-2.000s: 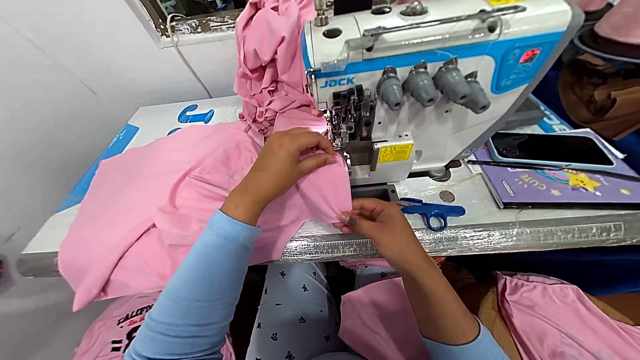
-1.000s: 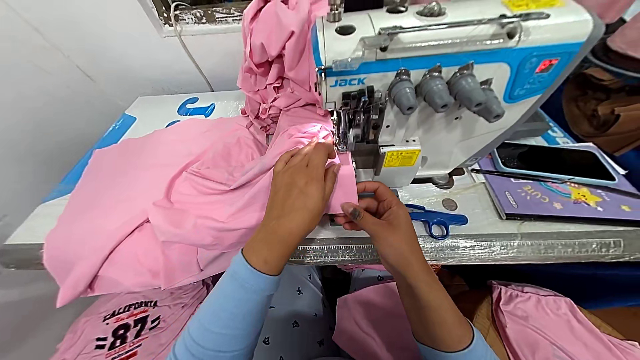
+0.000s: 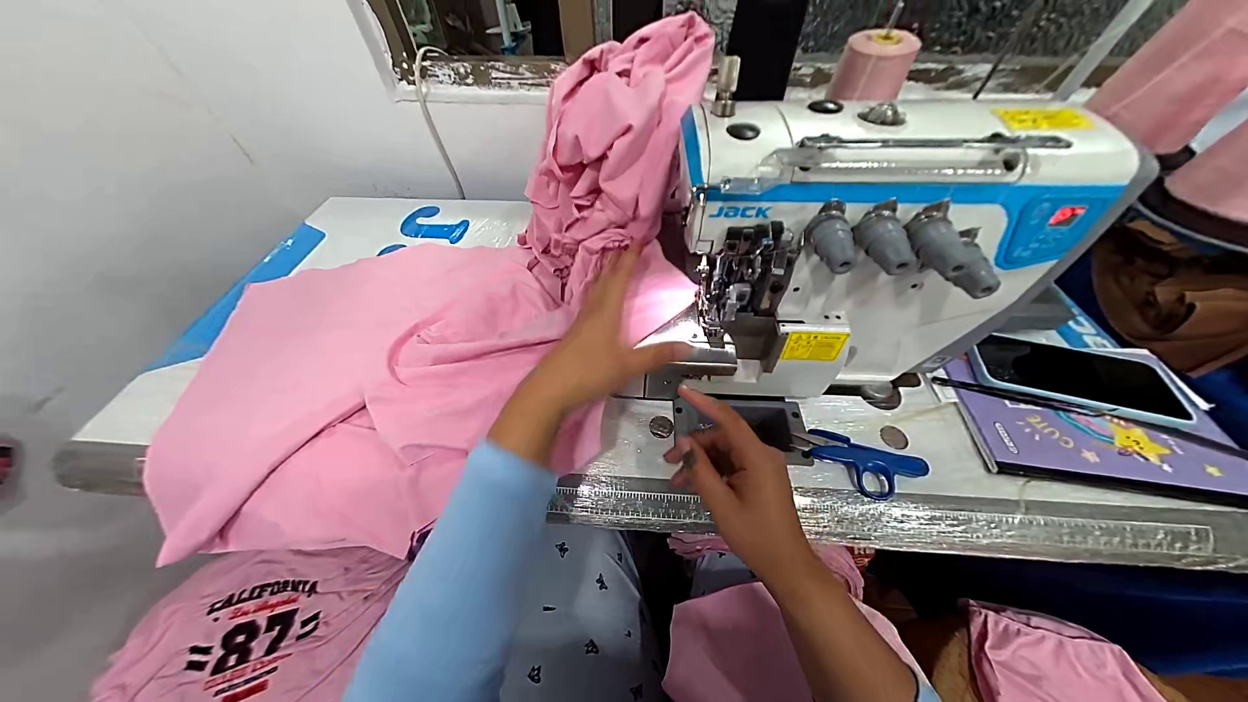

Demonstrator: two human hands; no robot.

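Observation:
Pink knit fabric (image 3: pixel 322 370) spreads over the left of the sewing table, with a bunched pile (image 3: pixel 624 127) rising behind it, left of the white and blue Jack overlock machine (image 3: pixel 897 195). My left hand (image 3: pixel 604 341) lies with fingers spread on the fabric, just left of the lit presser foot area; its thumb points to the machine. My right hand (image 3: pixel 731 458) is raised in front of the machine bed, fingers partly bent and apart, holding nothing. Blue-handled thread snips (image 3: pixel 868 462) lie right of it. The fabric's edge near the needles is partly hidden by glare.
A phone (image 3: pixel 1087 378) rests on a purple notebook (image 3: pixel 1102 444) at the right. A clear ruler (image 3: pixel 1024 526) runs along the table's front edge. A pink thread cone (image 3: pixel 876 63) stands behind the machine. A printed pink garment piece (image 3: pixel 253 624) hangs below the table at left.
My right hand has let go of the fabric edge and now stands apart from it. My left hand has moved back along the fabric with its fingers spread. The fabric no longer covers the front of the machine bed.

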